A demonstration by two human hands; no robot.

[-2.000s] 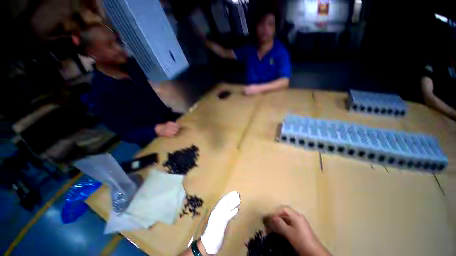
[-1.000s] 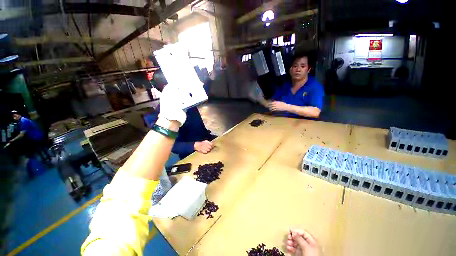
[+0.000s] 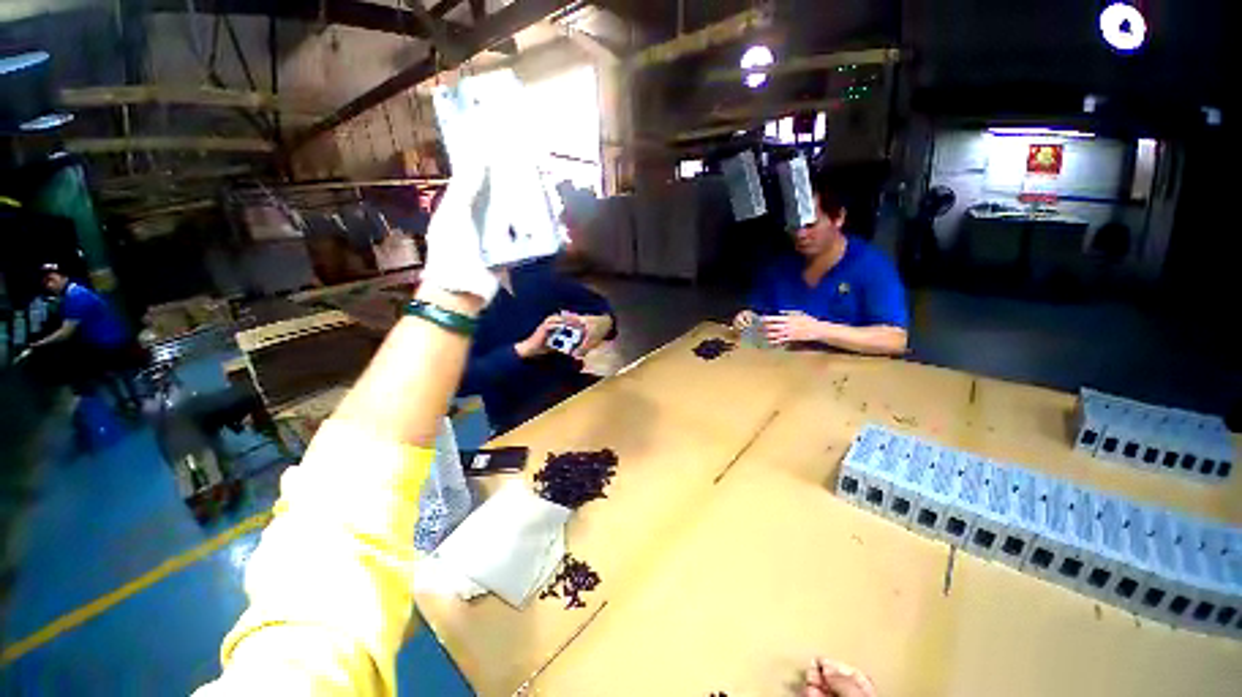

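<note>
My left hand [image 3: 460, 242], in a white glove, is raised at upper left. It grips a pale metal housing [image 3: 515, 177], overexposed, hanging at head height; its grip is partly washed out. My right hand [image 3: 836, 679], bare, is cut off by the bottom edge, with only the fingers showing. A small dark thing shows at its fingertips, too small to name. A few black fasteners [image 3: 718, 694] show at the bottom edge.
A long row of housings [image 3: 1035, 515] and a short row [image 3: 1155, 433] stand at right. Black heaps [image 3: 575, 477], a pale sheet [image 3: 507, 543] and a phone [image 3: 495, 460] lie at left. Two people sit across the table; other housings [image 3: 794, 191] hang beyond.
My left hand has risen from the table to the hanging housing and stays there. My right hand has moved toward the bottom edge. The person behind my left arm now holds a housing.
</note>
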